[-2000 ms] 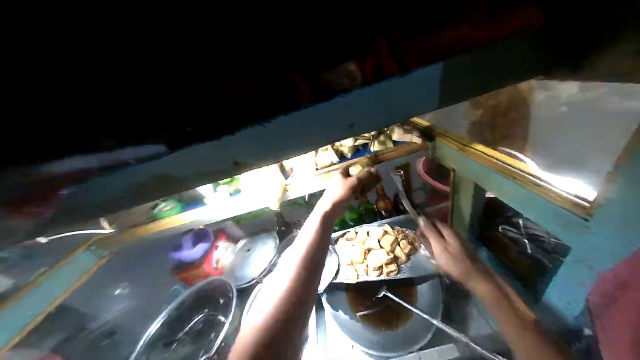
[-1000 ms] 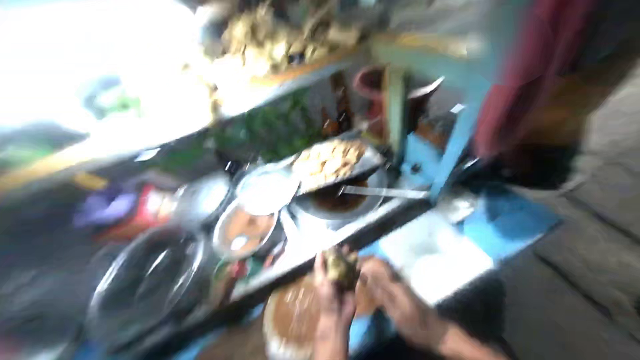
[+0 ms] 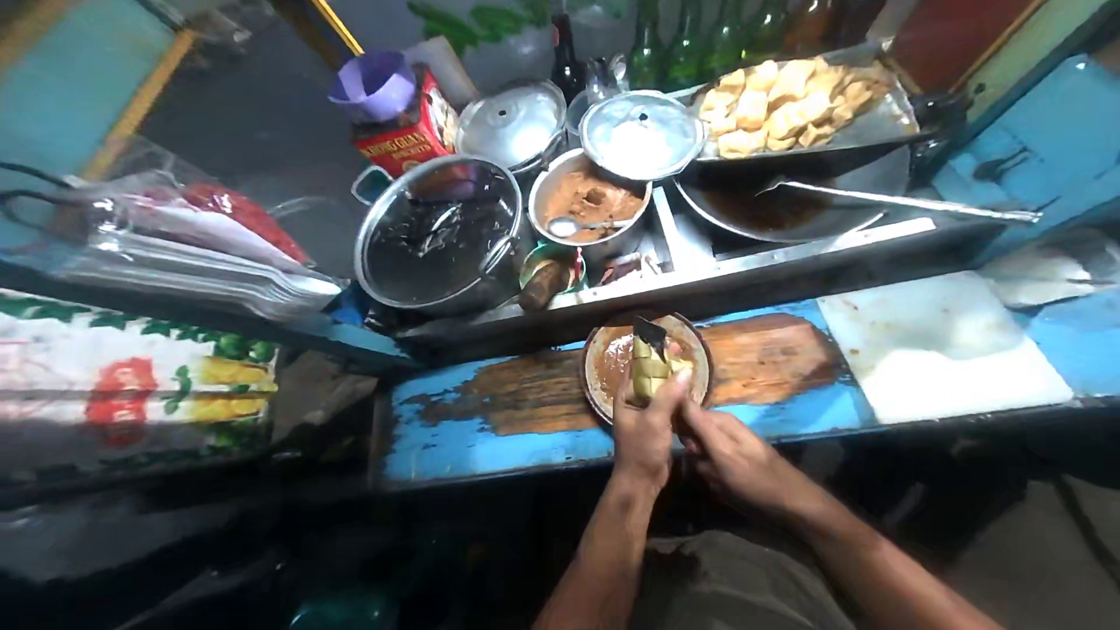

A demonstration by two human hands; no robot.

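My left hand (image 3: 646, 430) grips a woven palm-leaf rice cake (image 3: 648, 378) above a round plate (image 3: 596, 390) smeared with brown sauce. My right hand (image 3: 731, 451) is closed just right of it, touching or nearly touching the left. A dark knife blade (image 3: 649, 332) shows at the far end of the rice cake; its handle is hidden in my right hand. The plate rests on a worn wooden board (image 3: 770, 359) with blue paint around it.
Beyond the ledge stand a large pot (image 3: 437, 232), a pot of brown sauce (image 3: 591, 199) with a spoon, metal lids (image 3: 643, 136), and a wok (image 3: 761, 206) with a ladle below a tray of fried pieces (image 3: 787, 105). White paper sheets (image 3: 945, 346) lie right; bagged goods (image 3: 201, 236) sit left.
Both hands have come down from the raised shelf to over the plate, the left with the rice cake. The view has swung down a lot.
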